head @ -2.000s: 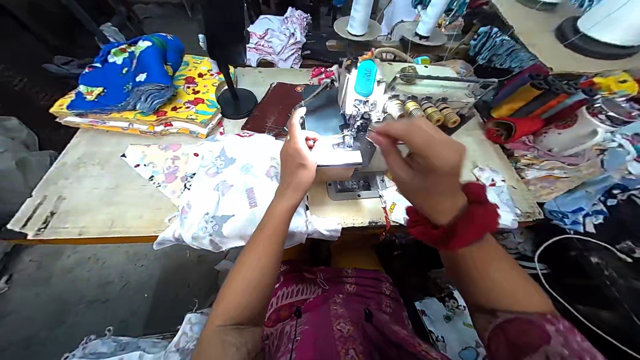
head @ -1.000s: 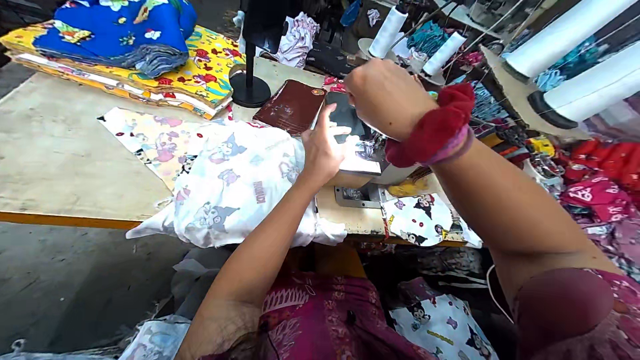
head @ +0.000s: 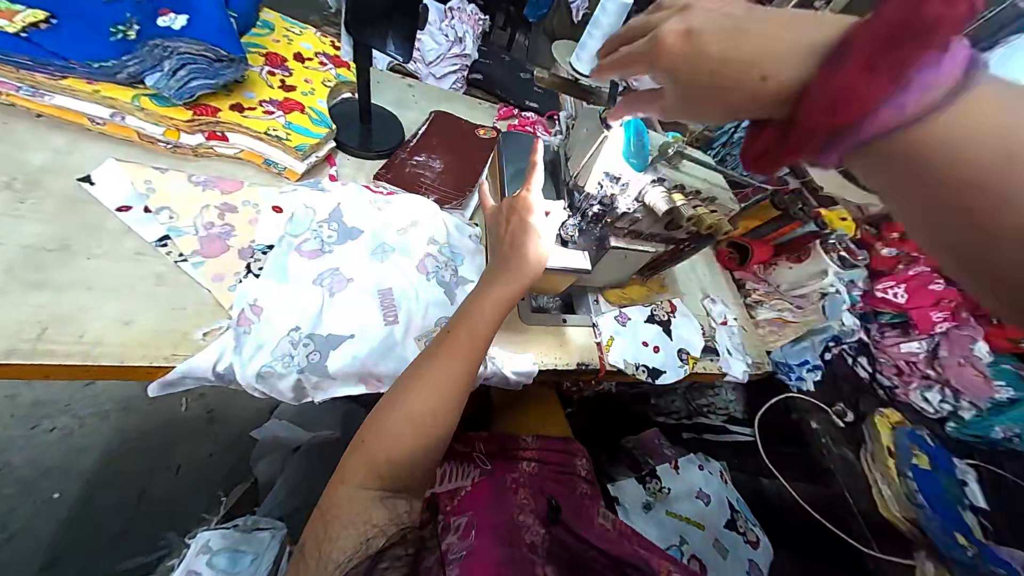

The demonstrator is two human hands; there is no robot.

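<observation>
An overlock sewing machine (head: 616,200) with several small thread spools at its front stands on the table. My left hand (head: 516,232) is at the left of its needle area, index finger extended and fingers apart, near the white presser plate. Above the machine, close to a wooden bar and a white thread cone (head: 602,36), is my right hand (head: 680,60), with a red scrunchie on the wrist; whether its fingertips hold thread cannot be told. White printed fabric (head: 344,296) lies left of the machine, and a smaller white printed piece (head: 652,340) lies at its right front.
Folded blue fabric (head: 120,48) and yellow printed fabric (head: 280,88) are stacked at the back left. Beside them are a black stand (head: 366,128) and a brown booklet (head: 440,156). Fabric heaps (head: 920,296) lie to the right. A white cable (head: 768,456) hangs below.
My right hand has moved up from the needle area to above the machine, near the thread cone. My left hand stays beside the machine, its fingers now spread. The view has shifted.
</observation>
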